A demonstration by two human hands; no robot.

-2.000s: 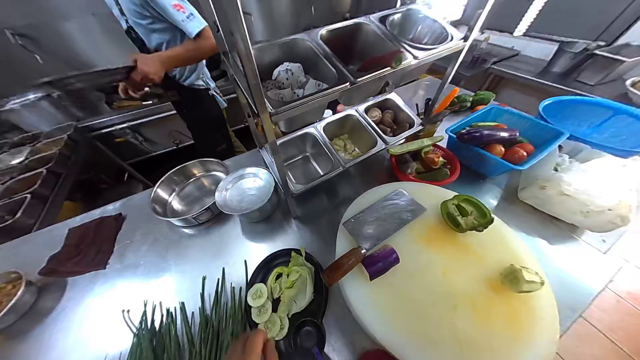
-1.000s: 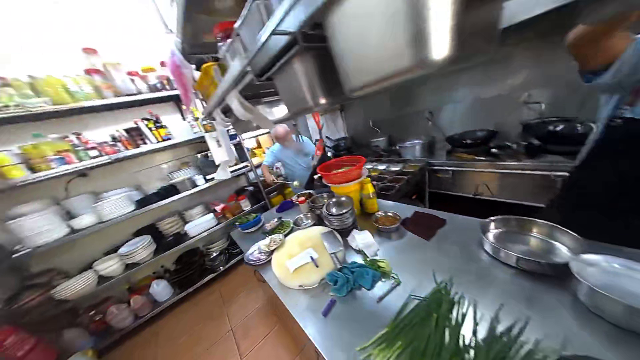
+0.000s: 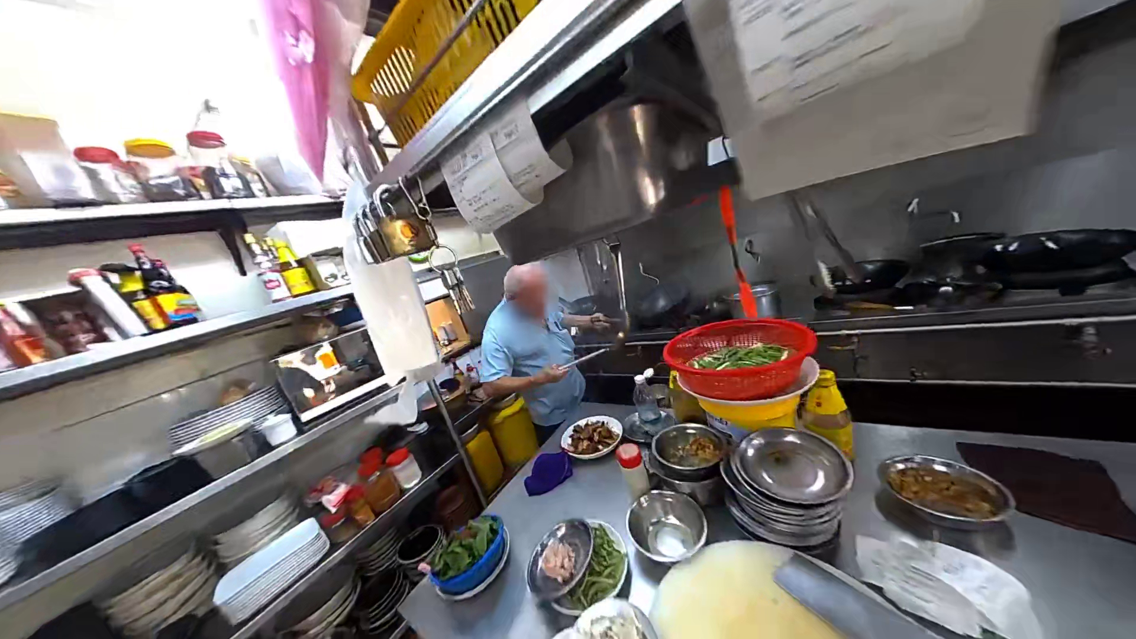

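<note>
Neither of my hands shows in the head view. At the bottom lies a round cutting board (image 3: 741, 596) with a wide metal cleaver blade (image 3: 839, 596) across its right part. Behind the board stand a steel bowl (image 3: 667, 525) and a stack of metal plates (image 3: 792, 467). A red plastic colander (image 3: 741, 357) of cut green vegetables rests on a yellow tub (image 3: 753, 412). To the left are a plate of green beans (image 3: 603, 568), a metal dish of pale pink pieces (image 3: 559, 563) and a blue basket of leafy greens (image 3: 469, 557).
A person in a light blue shirt (image 3: 537, 355) stands beyond the steel counter, holding a long utensil. Shelves of plates and bottles (image 3: 266, 311) line the left side. Padlocks and keys (image 3: 410, 235) hang from an overhead shelf; woks (image 3: 1056, 253) stand at the back right.
The view has swung far left and come nearer the colander and metal plates. My hand, seen at the bottom edge two seconds ago by the cucumber slices, is out of view.
</note>
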